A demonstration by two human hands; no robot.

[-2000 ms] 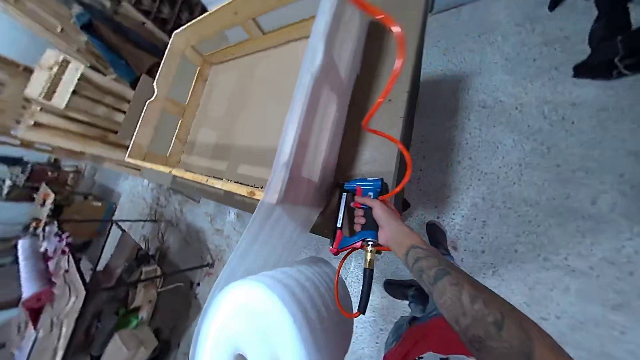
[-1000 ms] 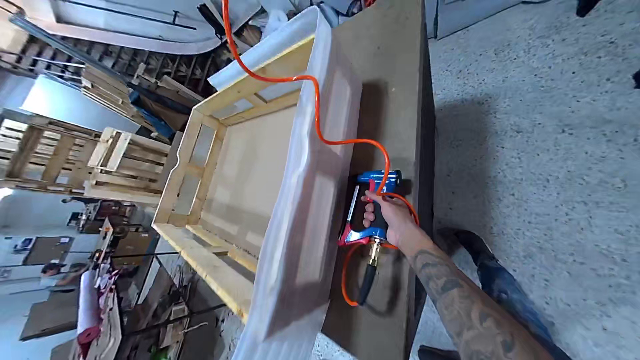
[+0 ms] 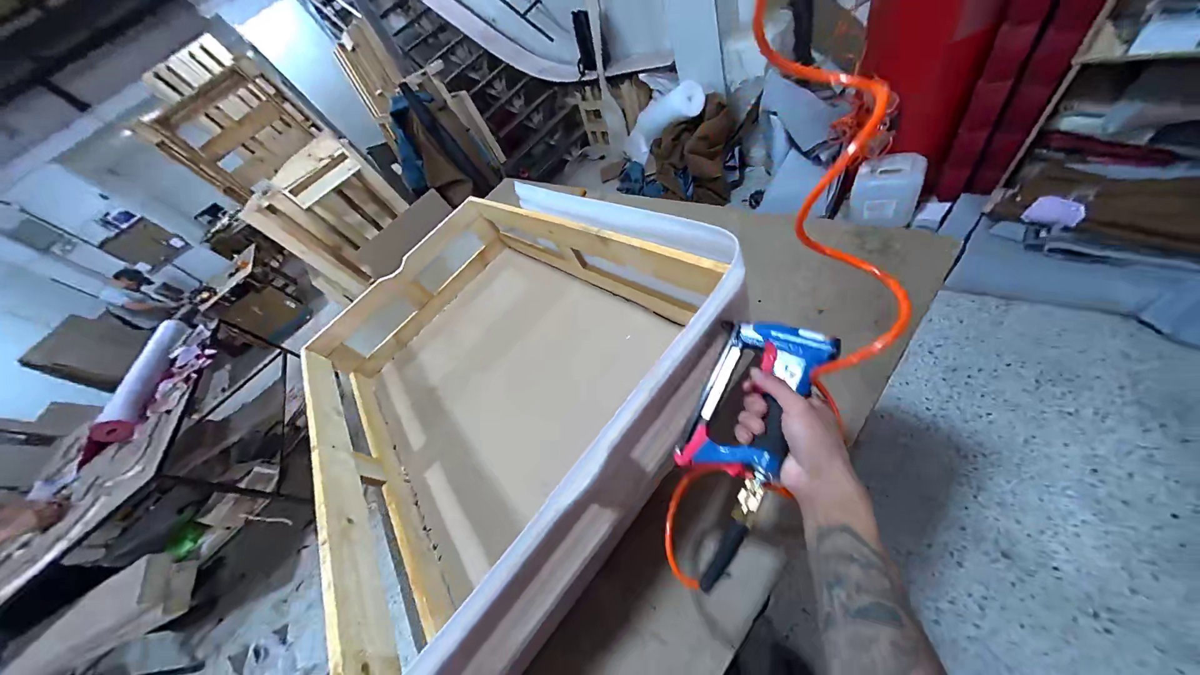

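Note:
My right hand (image 3: 787, 422) is closed around the black grip of a blue and red pneumatic stapler (image 3: 759, 398), just beside the padded side of a wooden frame. An orange coiled air hose (image 3: 867, 262) runs from the tool, with a brass fitting (image 3: 749, 497) at the lower end of its handle. The wooden frame (image 3: 342, 525) lies on a worktable (image 3: 844, 291), a brown panel (image 3: 534, 347) filling its inside. White foam sheeting (image 3: 647, 394) wraps its near right side and rounds the corner to the far side. My left hand is out of view.
Wooden pallets (image 3: 272, 169) stand behind at the left. A person (image 3: 131, 295) is at work far left, beyond a roll of white material (image 3: 141, 375). A white plastic canister (image 3: 889, 190) and fabric-laden shelves (image 3: 1106, 141) are at the back right. Speckled floor (image 3: 1050, 469) borders the table.
The view has swung a lot, bringing the frame's far side and the shelves into sight. The large foam roll seen low two seconds ago is out of view. My right hand still holds the stapler.

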